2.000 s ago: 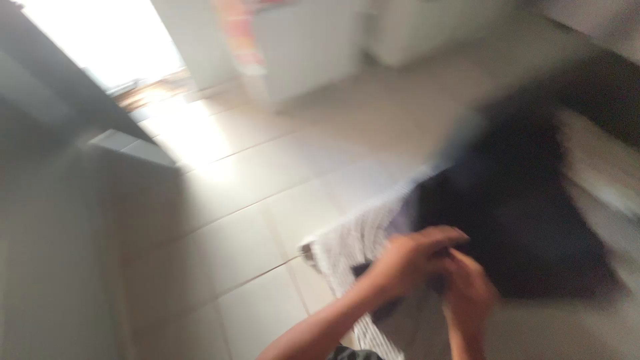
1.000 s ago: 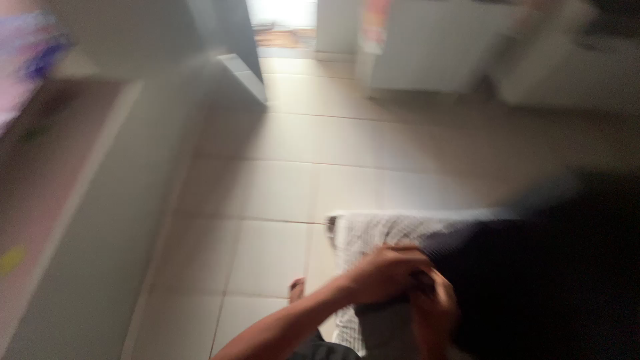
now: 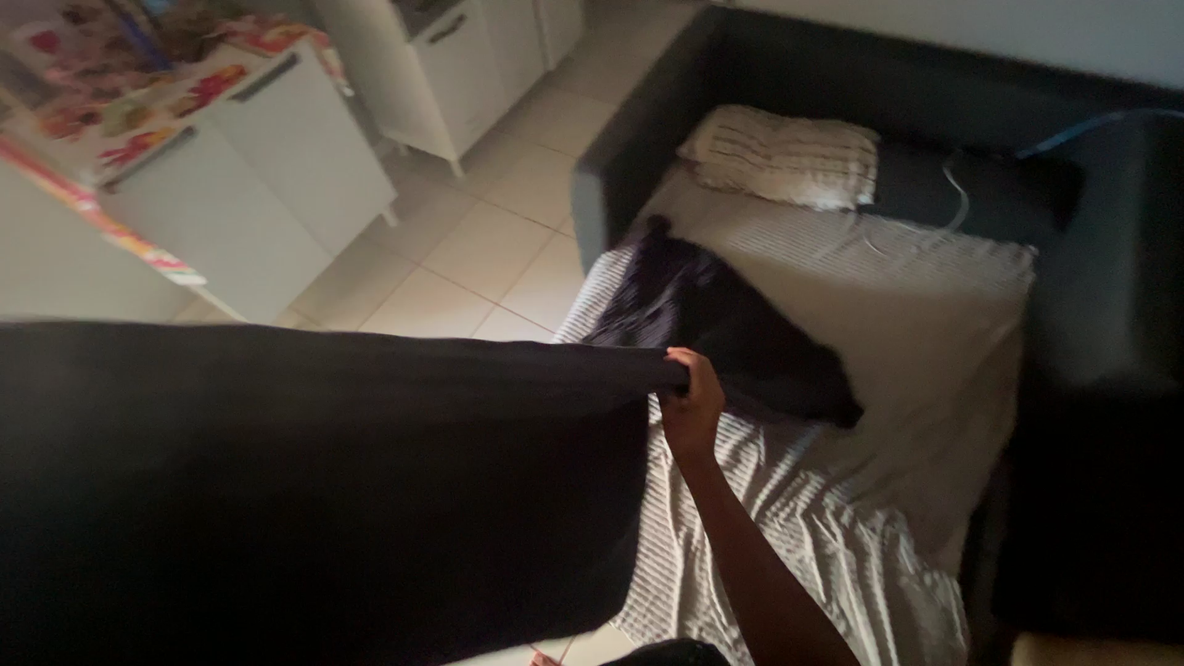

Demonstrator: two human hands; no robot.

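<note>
My right hand grips the upper right corner of a large dark cloth, which is stretched out to the left and hangs down across the lower left of the view. My left hand is not visible; the cloth's left end runs out of the frame. Behind my right hand, a second dark garment lies spread on a sofa seat covered by a light striped cloth. The striped cloth is rumpled near my forearm.
The dark sofa has a back and armrest around the seat. A patterned pillow and a pale cord are on it. White cabinets stand at the upper left, one with a floral cover. Pale tiles form the floor.
My hands were close together at the dark cloth; now my right hand holds its corner, the cloth is spread wide, and my left hand is out of sight. The view has swung toward the sofa.
</note>
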